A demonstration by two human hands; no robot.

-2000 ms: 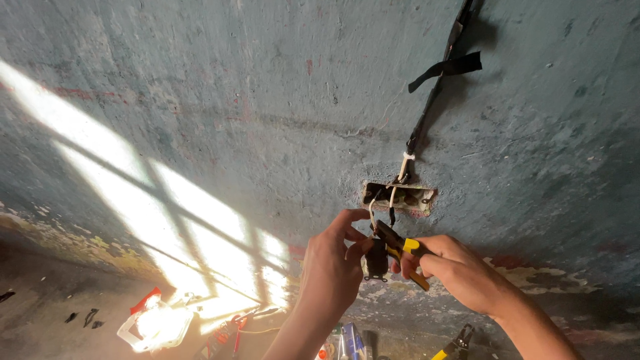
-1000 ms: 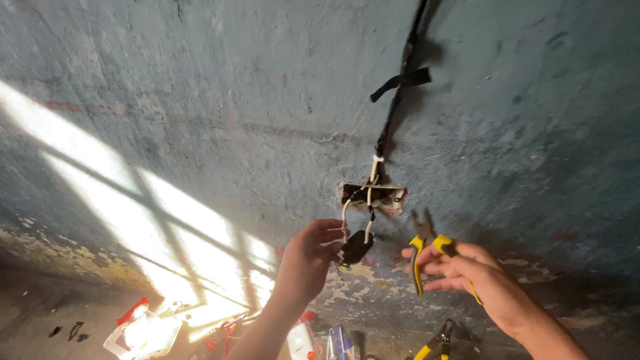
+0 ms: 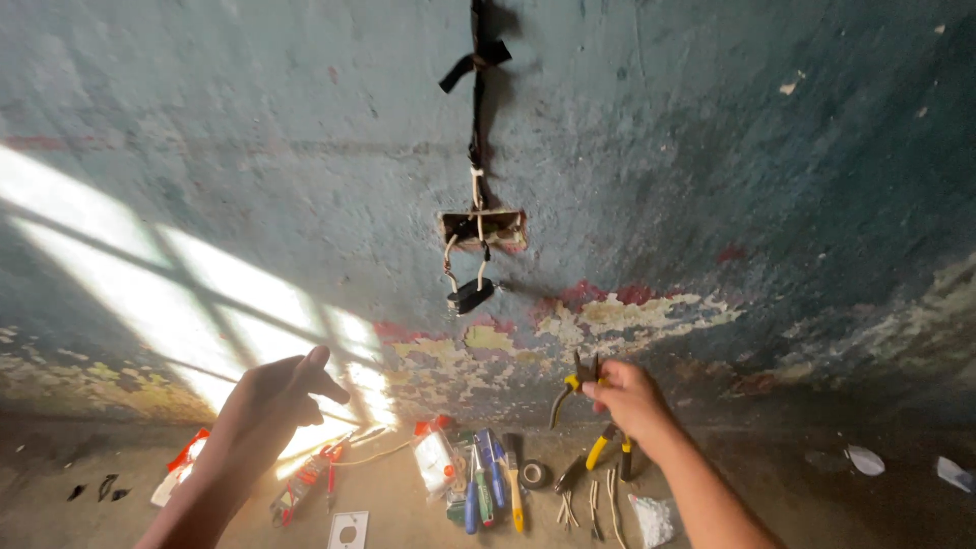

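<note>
My right hand (image 3: 627, 393) holds yellow-and-black pliers (image 3: 585, 372), jaws up and parted, low in front of the wall. My left hand (image 3: 286, 389) is at the lower left, fingers apart, holding nothing. Between and above the hands, a black electrical device (image 3: 471, 296), perhaps an outlet, hangs by two pale wires (image 3: 482, 267) from a rectangular wall box (image 3: 505, 229). One wire shows a twisted bare copper splice; the other has black wrapping. A black cable (image 3: 476, 114) with a loose strip of black tape (image 3: 457, 72) runs down the wall to the box.
Along the floor lie a multimeter (image 3: 293, 488), a white outlet cover plate (image 3: 348, 530), screwdrivers (image 3: 482, 488), a yellow-handled brush (image 3: 514, 484), a black tape roll (image 3: 534, 474), another yellow-and-black hand tool (image 3: 598, 450), cut wire pieces (image 3: 595, 507) and a plastic bag (image 3: 652, 520). Peeling paint covers the lower wall.
My left hand has let go of the black device and moved down to the left; the device now hangs free. The pliers in my right hand have moved down, away from the device.
</note>
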